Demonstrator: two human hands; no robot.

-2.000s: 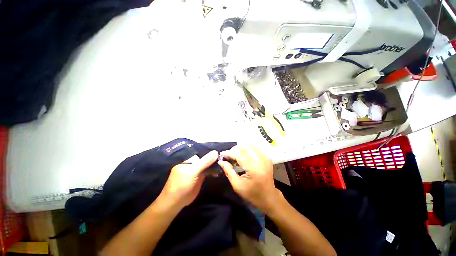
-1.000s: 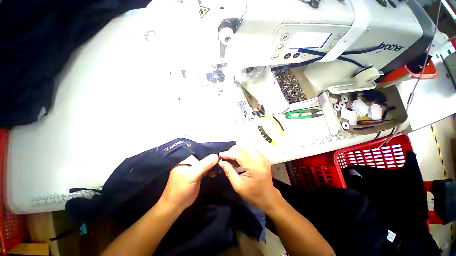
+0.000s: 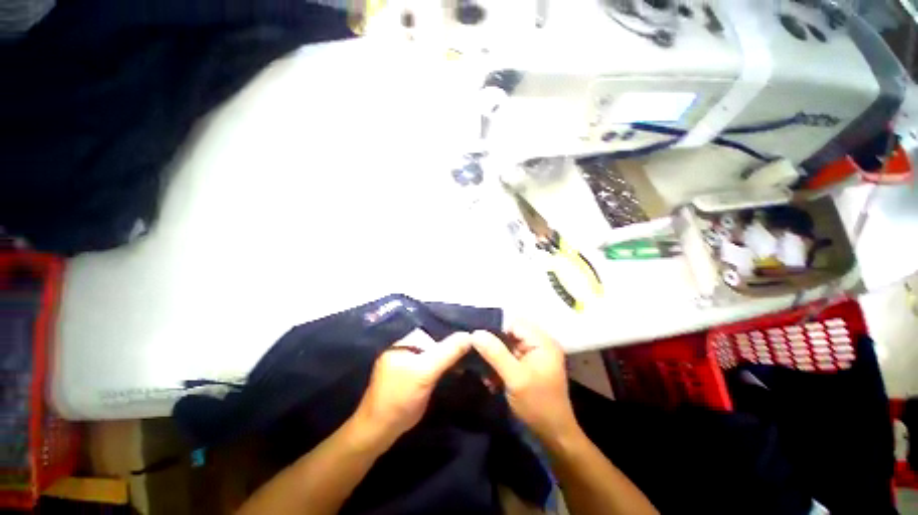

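Note:
Dark navy trousers lie over the table's front edge and my lap, with a small printed label on the upper part. My left hand pinches the cloth from the left. My right hand pinches it from the right. Both thumb tips meet at the cloth's upper edge. Whether a small metal piece is between the fingertips cannot be seen; the picture is slightly blurred.
Yellow-handled pliers and green snips lie on the white table. Behind are a fastener tray, an accessories box and the sewing machine. Red baskets stand at right and left. Dark garments lie upper left.
The whole view has shifted, so the scene sits lower and further right. My thumbs now meet tip to tip over the cloth edge; the small shiny piece seen between my fingertips earlier no longer shows.

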